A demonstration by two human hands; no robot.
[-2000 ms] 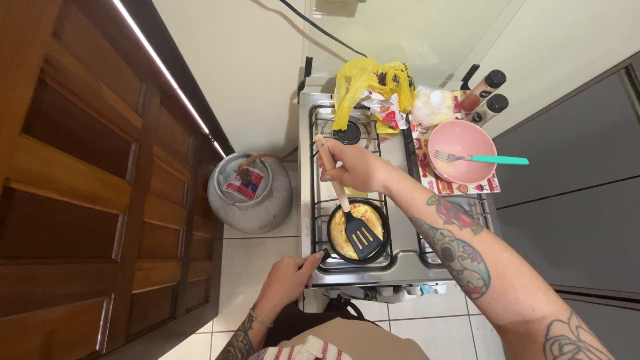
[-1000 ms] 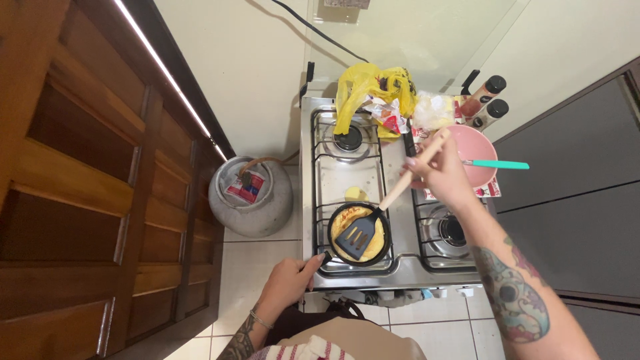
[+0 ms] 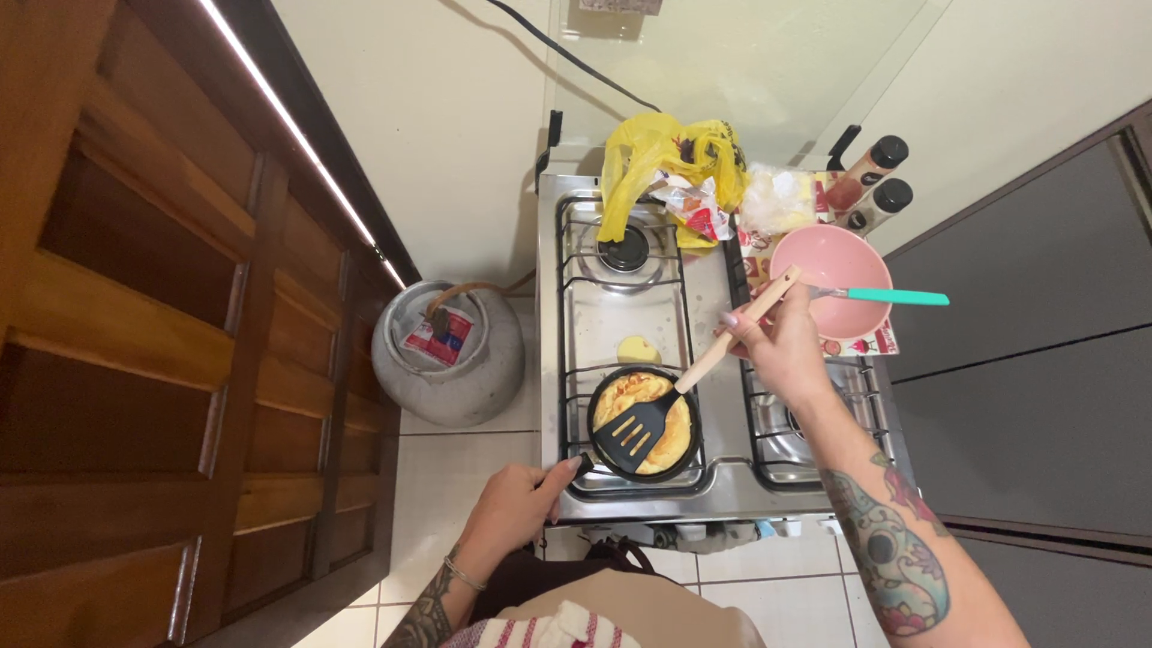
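Observation:
A small black frying pan (image 3: 597,450) sits on the front left burner grate, holding a round, browned omelette or pancake (image 3: 668,443). My left hand (image 3: 522,504) grips the pan's short black handle at the stove's front edge. In my right hand (image 3: 781,337) is the wooden handle of a slotted spatula (image 3: 637,430), whose black head lies flat over the food. Just beyond that hand is a pink bowl (image 3: 837,252), and a fork with a turquoise handle (image 3: 898,296) rests across it. A yellowish spill (image 3: 638,350) is on the stovetop behind the pan.
Yellow plastic bag (image 3: 634,162), a crumpled wrapper (image 3: 697,205) and a clear bag (image 3: 776,200) lie along the stove's back. Two black-capped seasoning bottles (image 3: 868,173) stand at the back right. A gas cylinder (image 3: 450,369) is left of the stove, beside a wooden door (image 3: 171,342).
Two seconds ago my right hand was above the left side of the stove; it has moved right, and the spatula's handle now slants right. My left hand has stayed at the pan handle.

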